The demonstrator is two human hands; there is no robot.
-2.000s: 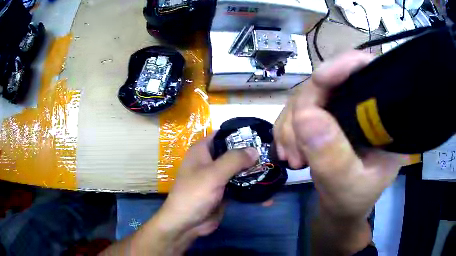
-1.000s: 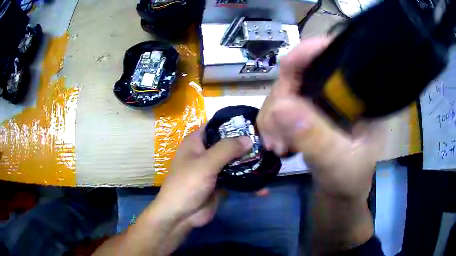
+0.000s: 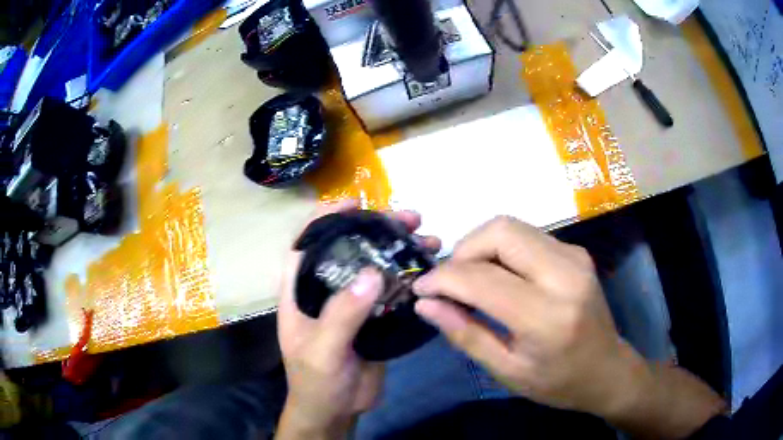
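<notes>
My left hand (image 3: 330, 344) holds a black camera housing (image 3: 391, 335) over my lap, its open back up. The thumb lies on the circuit board (image 3: 343, 262) inside. My right hand (image 3: 537, 318) has its thumb and fingertips pinched at the board's right edge, by the thin wires; whether they grip a wire is too blurred to tell. The electric screwdriver (image 3: 408, 34) stands at the front of the white screw feeder (image 3: 412, 101), cut off by the top edge.
Another housing with a board (image 3: 286, 139) lies behind, with stacked housings (image 3: 279, 43) farther back. Black parts (image 3: 99, 176) and a blue bin (image 3: 142, 51) are at left. A hand screwdriver (image 3: 653, 103) lies right, beside a white bracket (image 3: 614, 60). A white sheet (image 3: 481, 163) lies in front of the feeder.
The electric screwdriver has left my right hand and stands at the feeder. My right fingers are now at the board's edge. The housing has moved left and turned. The view has shifted and tilted.
</notes>
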